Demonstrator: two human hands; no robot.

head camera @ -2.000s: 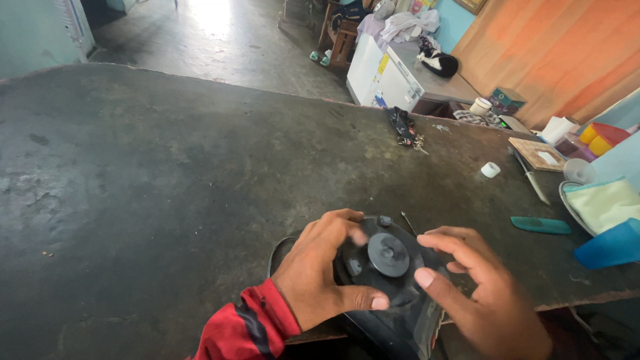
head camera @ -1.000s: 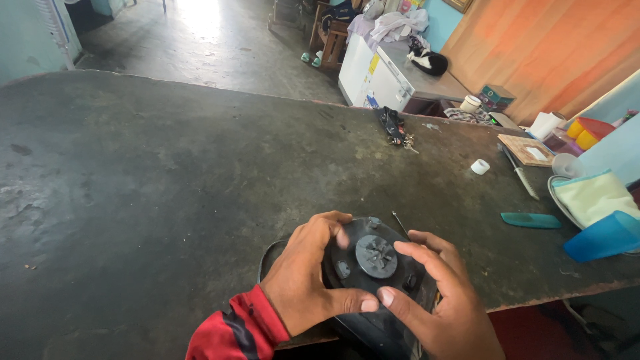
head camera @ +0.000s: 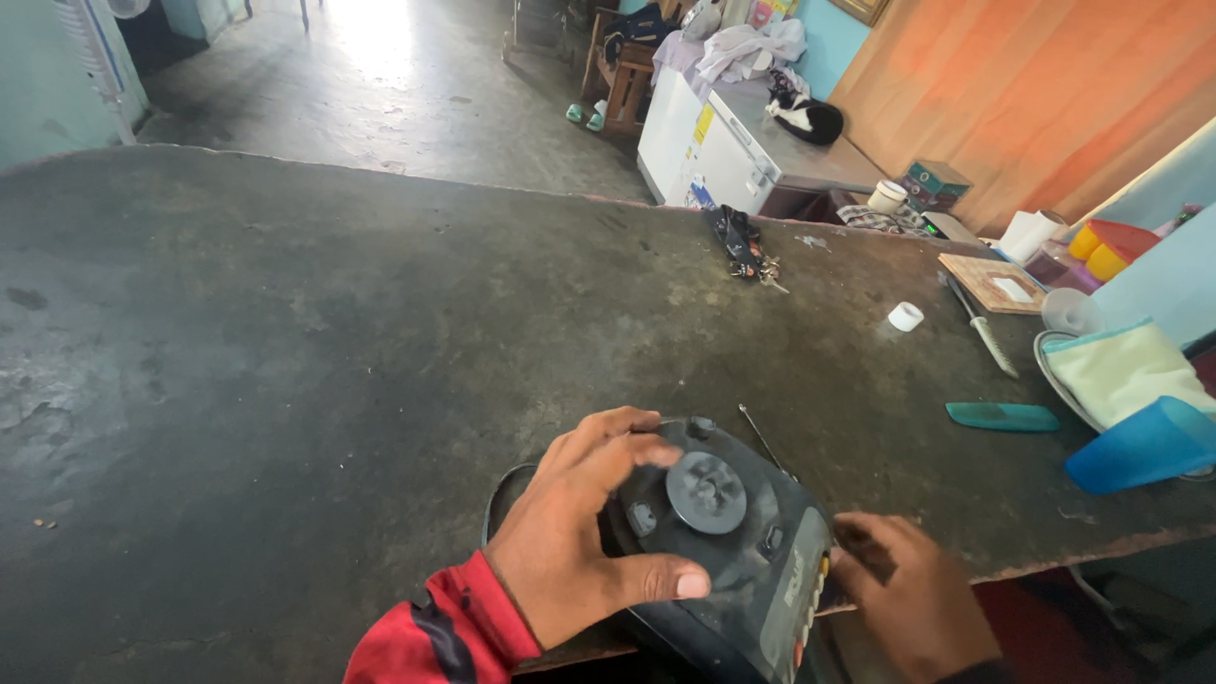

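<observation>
A dark blender motor base [head camera: 750,598] with a round grey drive disc [head camera: 706,492] on top and a row of buttons on its right side lies at the near edge of the counter. My left hand [head camera: 589,532], in a red sleeve, rests over its left part, fingers spread near the disc and thumb across the housing. My right hand [head camera: 902,589], blurred, is at the right side by the buttons; its fingertips are partly hidden. Beyond the housing lies a thin metal rod [head camera: 763,439], perhaps a screwdriver. A black cord loop [head camera: 490,499] shows at the left.
On the dark counter [head camera: 285,351] lie keys [head camera: 750,261], a white roll [head camera: 905,316], a knife [head camera: 988,337], a wooden board [head camera: 993,283] and a teal comb [head camera: 1002,416]. A blue cup [head camera: 1145,446] leans by a cloth [head camera: 1126,370] at the right. Behind is a white chest freezer [head camera: 708,142] with a cat.
My right hand has moved from above the disc down to the right side of the blender base. My left hand has stayed on the left part. The drive disc has turned between frames.
</observation>
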